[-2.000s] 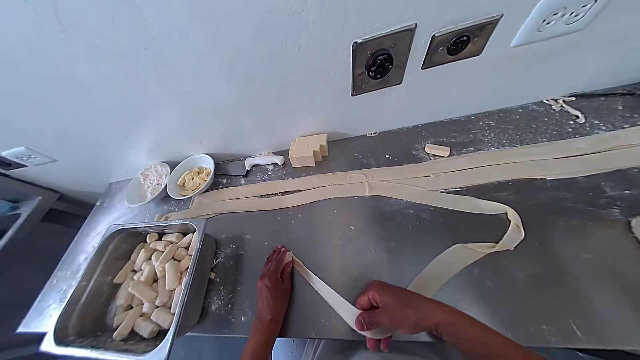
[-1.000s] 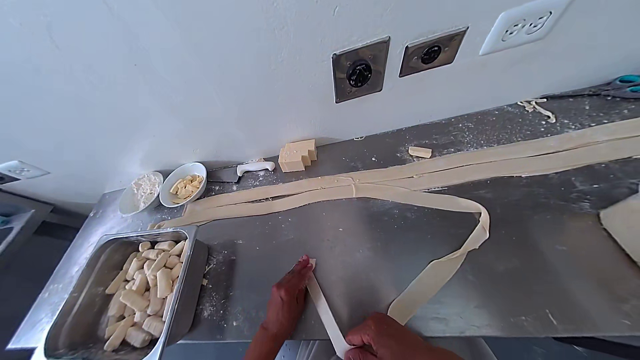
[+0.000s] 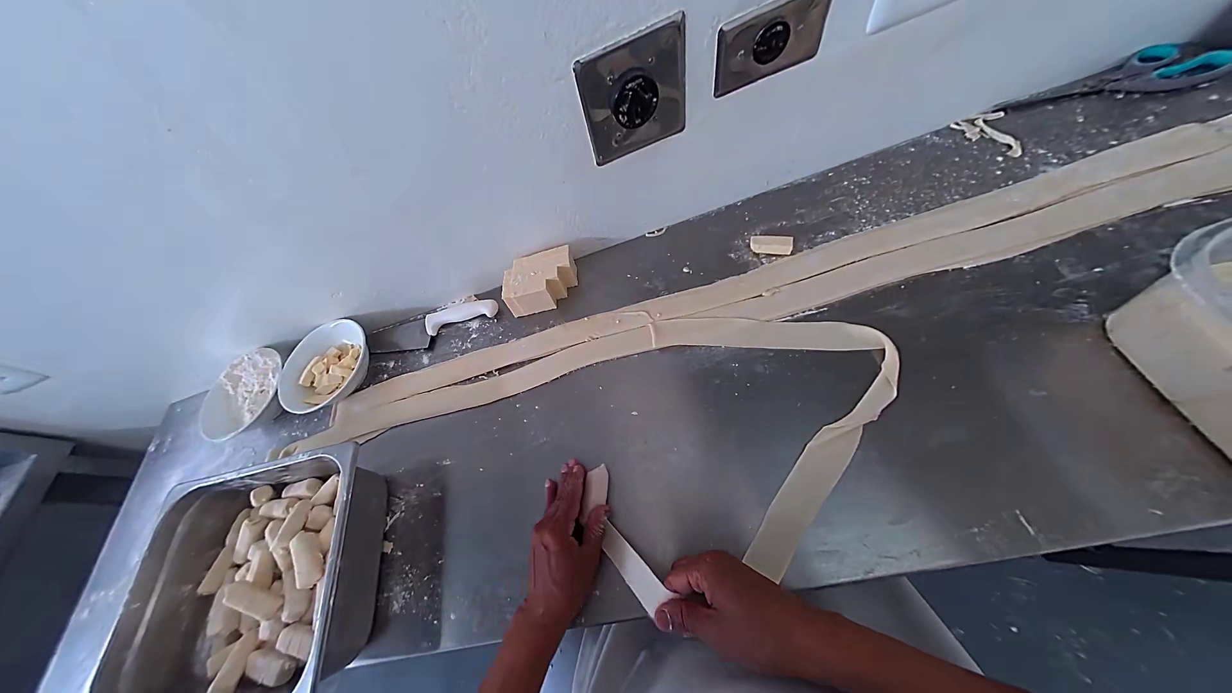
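A long dough strip (image 3: 813, 481) loops down from the flat dough strips (image 3: 799, 279) lying across the steel worktop. Near its free end, my left hand (image 3: 568, 544) rests on the worktop with the thumb and fingers around the strip. My right hand (image 3: 717, 606) pinches the same strip at the worktop's front edge, and a taut length runs between both hands. To the left, a steel pan (image 3: 371, 558) holds several pale dough-wrapped pieces (image 3: 274, 568).
Along the wall stand a bowl of flour (image 3: 245, 385), a bowl of cut pale pieces (image 3: 327, 366), a white-handled knife (image 3: 462, 316) and a stacked pale block (image 3: 539, 279). Scissors (image 3: 1169, 69) lie at the far right; a plastic container (image 3: 1184, 327) is at the right edge.
Compared with two seconds ago, my hands are closer together on the strip. The scissors and the container at the right have come into view as the view shifted.
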